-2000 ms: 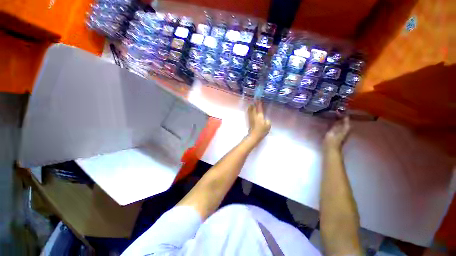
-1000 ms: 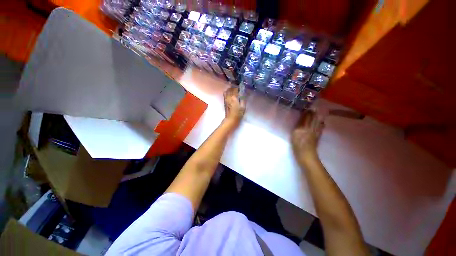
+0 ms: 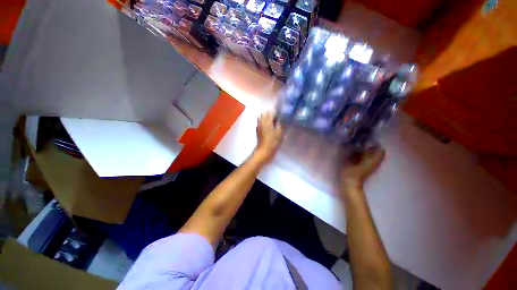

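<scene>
A clear blister tray with rows of small dark and purplish items, some with white labels, is between my hands, blurred and apart from the other trays. My left hand is at its near left corner. My right hand grips its near right edge, fingers partly hidden under it. More filled trays stand in rows at the back left of the table. An open product box, orange outside and grey-white inside, is on the left.
The white table runs to the lower right. Orange boxes stand on the right. A brown open carton is below the product box, with another carton flap at the lower left. Checkered floor shows below the table.
The tray at the right end of the row has come away from the other trays towards me, with my hands at its near edge. The camera view has shifted slightly.
</scene>
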